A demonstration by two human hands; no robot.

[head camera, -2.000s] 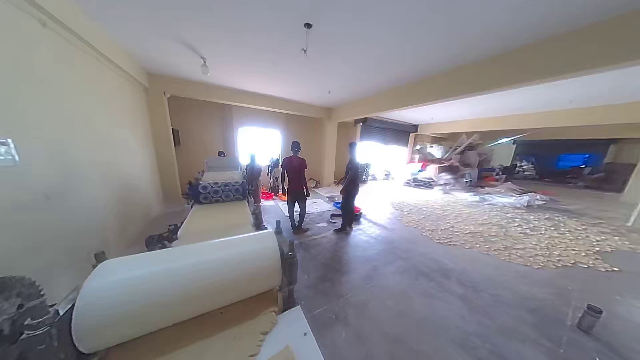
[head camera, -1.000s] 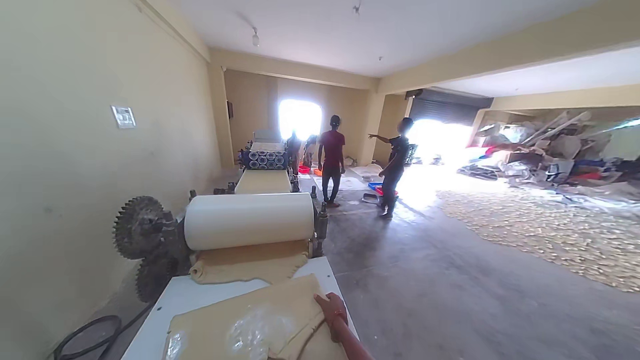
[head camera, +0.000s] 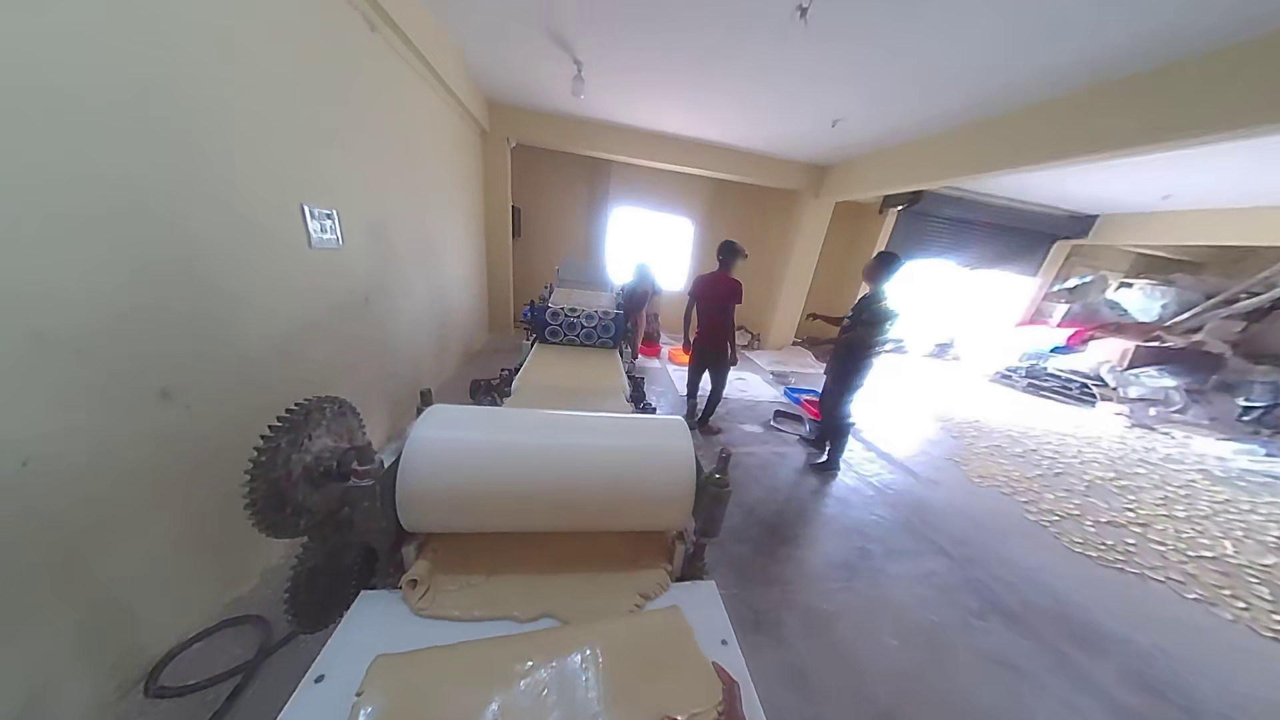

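Observation:
At the bottom edge, fingers of my right hand (head camera: pixel 728 692) touch the right edge of a thick sheet of dough (head camera: pixel 540 665), partly shiny on top. That sheet lies on a white board (head camera: pixel 335 650). Just beyond it, a second dough piece (head camera: pixel 530 580) with a rolled left end sits under a large white roller (head camera: pixel 545 470). Past the roller, a flat dough band (head camera: pixel 570 378) runs toward a stack of blue-ended rollers (head camera: pixel 575 326). My left hand is out of view.
Large toothed gears (head camera: pixel 308 465) stand left of the roller, above a black cable (head camera: pixel 210 640). A person in a red shirt (head camera: pixel 716 310) and a person in dark clothes (head camera: pixel 855 350) stand ahead. Many small flat pieces (head camera: pixel 1120 500) cover the floor at right, near piled clutter (head camera: pixel 1170 340).
The person in dark clothes has lowered the outstretched arm since a second ago. My right hand, plainly visible on the dough then, now shows only at the bottom edge. The view has shifted.

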